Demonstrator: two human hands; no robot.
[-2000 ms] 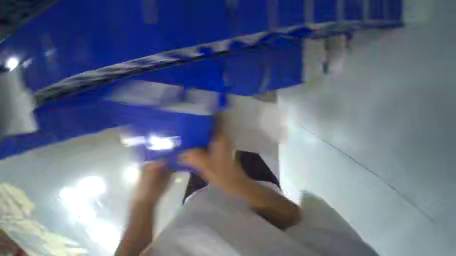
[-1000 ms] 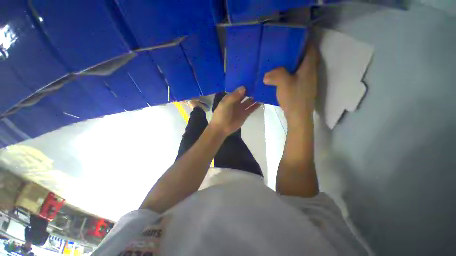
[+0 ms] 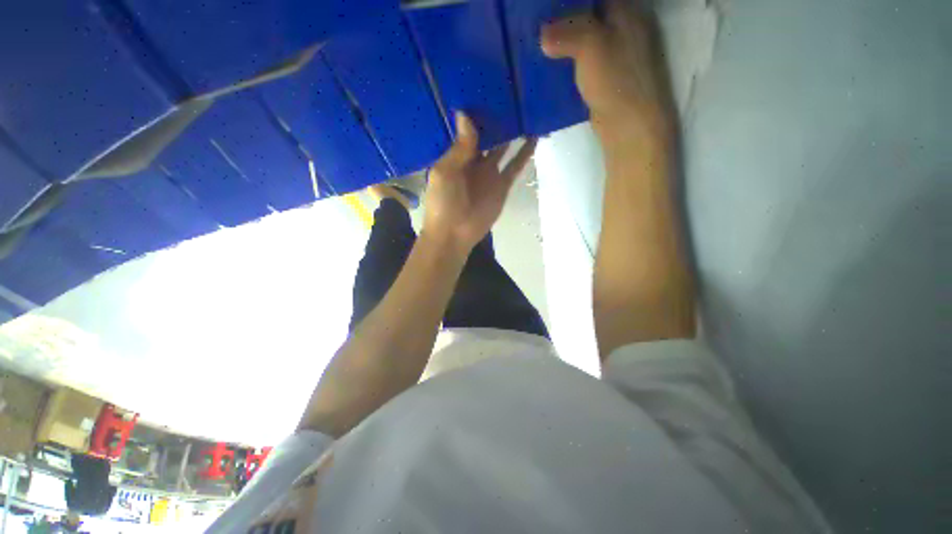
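The box stack (image 3: 209, 63) fills the top left as a wall of glossy blue faces, with pale gaps between some boxes. Blue boxes (image 3: 470, 73) at its right end lie flush beside the others. My left hand (image 3: 459, 193) grips their lower edge, thumb on the blue face and fingers underneath. My right hand (image 3: 621, 68) wraps the right end of the last box (image 3: 548, 78), thumb on its face. Its fingertips are cut off or hidden at the top edge.
A plain pale grey wall (image 3: 825, 209) stands close on the right. A glaring pale floor (image 3: 240, 302) with a yellow line lies below the stack. Brown cartons (image 3: 71, 419), red stools (image 3: 112, 430) and a dark-clothed person (image 3: 90, 484) are far off at lower left.
My hands first held boxes in front of the stack, then brought them to its right end. Since then both hands and these boxes have shifted up and left in the picture.
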